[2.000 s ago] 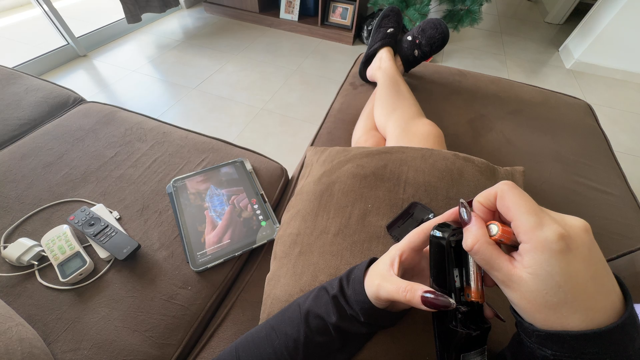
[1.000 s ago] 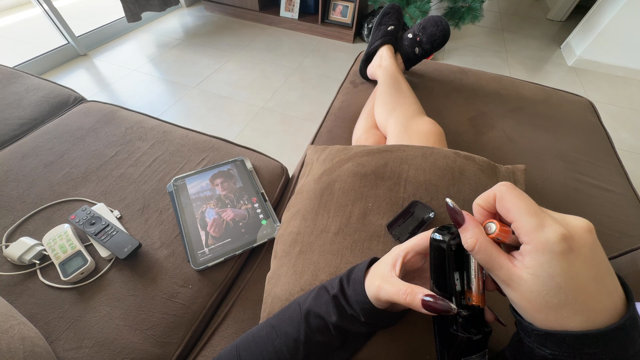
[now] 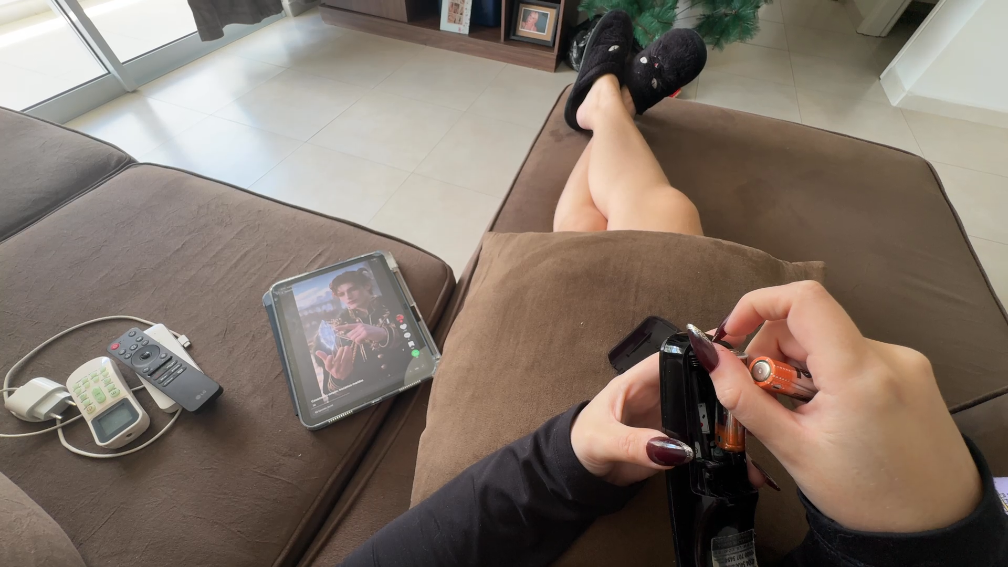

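Observation:
My left hand [image 3: 630,433] holds a glossy black battery-powered device [image 3: 683,472] upright over the cushion, its battery compartment uncovered. One orange battery [image 3: 730,431] sits in the compartment, partly hidden by my right thumb. My right hand [image 3: 835,402] bends over the compartment's upper end, with a second orange battery [image 3: 780,376] held in its curled fingers. What the right fingertips touch inside the compartment is hard to see. A black battery cover [image 3: 639,343] lies on the cushion just beyond the device.
A brown cushion [image 3: 543,339] rests on the lap. Left on the sofa [image 3: 197,236] lie a tablet [image 3: 358,339], a dark remote control [image 3: 161,366], a white remote with a small screen [image 3: 107,402], and a charger with its cable [image 3: 38,400]. Crossed legs with black slippers [image 3: 668,69] stretch ahead.
The fingers of my right hand have shifted slightly at the compartment's upper end. Compared with two seconds ago, more of the black cover shows beyond the device. The tablet's picture has changed.

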